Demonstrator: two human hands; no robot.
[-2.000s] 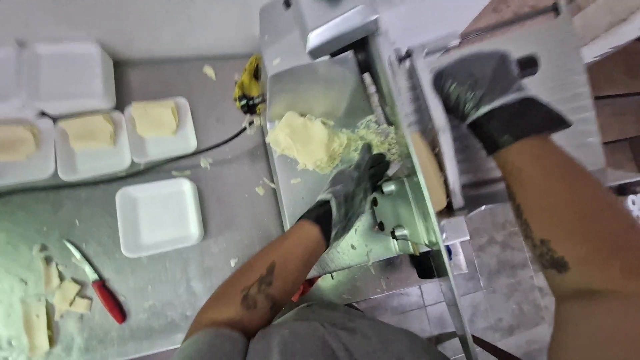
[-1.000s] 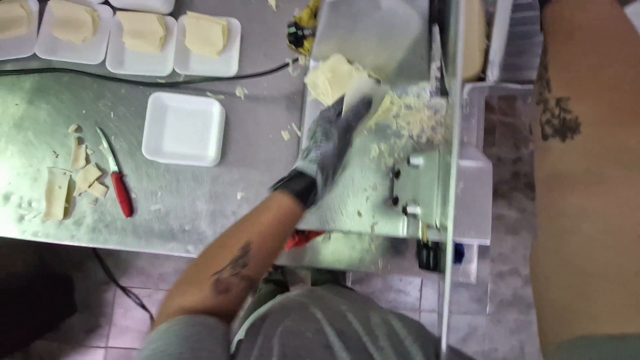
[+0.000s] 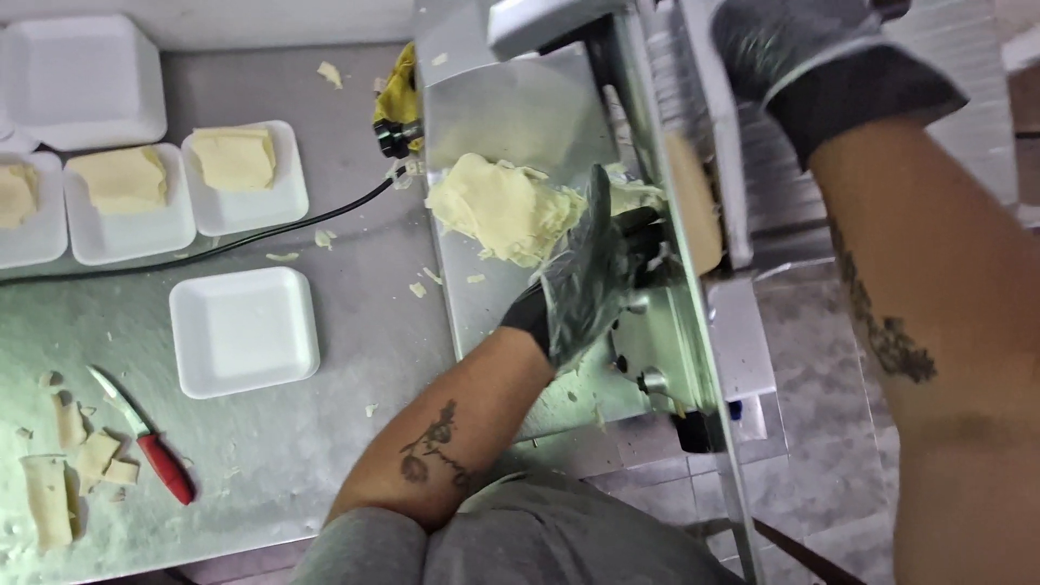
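My gloved left hand [image 3: 591, 268] is upright beside the blade side of a metal food slicer [image 3: 520, 106], its fingers extended next to a heap of thin cheese slices [image 3: 505, 207]. It grips nothing that I can see. At the top right, my gloved right hand [image 3: 792, 49] rests at the slicer's sliding carriage [image 3: 719, 122]; its fingers are partly cut off by the frame, so its hold is unclear. A block of cheese [image 3: 695, 203] stands between the carriage and the slicer's upright plate.
An unfilled white foam tray [image 3: 244, 333] lies on the metal table [image 3: 366, 471]. Foam trays with cheese slices [image 3: 122, 180] line the left, beside stacked trays [image 3: 85, 77]. A red-handled knife [image 3: 166, 470] lies by cheese scraps [image 3: 50, 500]. A black cable [image 3: 268, 237] crosses the table.
The heap of slices looks larger than one second ago. My left hand has shifted from over the heap toward the slicer's plate. My right hand is back in view.
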